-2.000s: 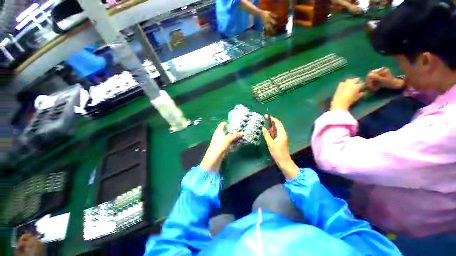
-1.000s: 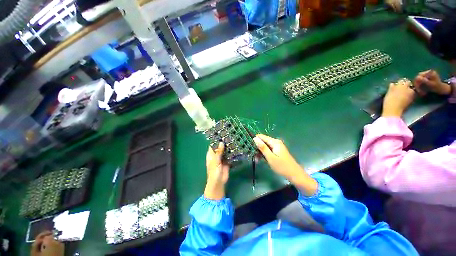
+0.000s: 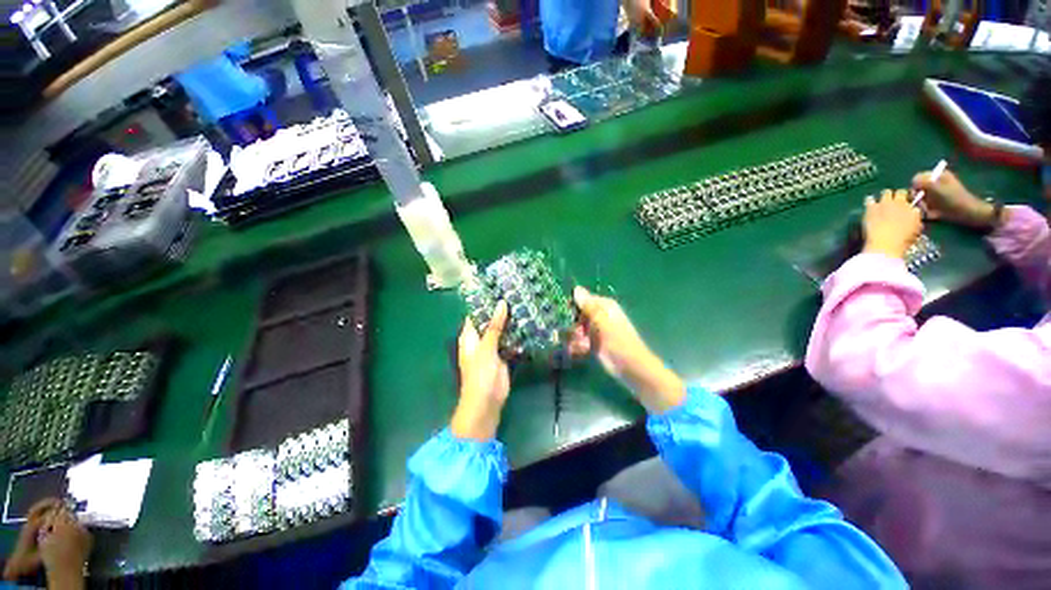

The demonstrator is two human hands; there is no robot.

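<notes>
A panelled circuit board [image 3: 519, 302], green with rows of silver and dark parts, is held up above the green bench, tilted and slightly blurred. My left hand [image 3: 482, 360] grips its lower left edge, thumb on its face. My right hand [image 3: 611, 340] is at its right edge with fingers closed on it; whether it also holds a tool cannot be told. A thin dark stick [image 3: 558, 401] shows below the board, near the bench edge. Thin green lines show around the board's upper right side.
Left are a black compartment tray [image 3: 360, 346] with whitish panels [image 3: 277, 482] at its near end, a pen [image 3: 217, 380] and a neighbour's hands [image 3: 52, 542]. A wrapped post [image 3: 429, 231] stands just beyond the board. Stacked panels [image 3: 755, 194] lie right, near a pink-sleeved person [image 3: 899, 346].
The view has shifted. The board has turned in my hands and shows greener than two seconds ago. The right neighbour now holds a white pen-like stick.
</notes>
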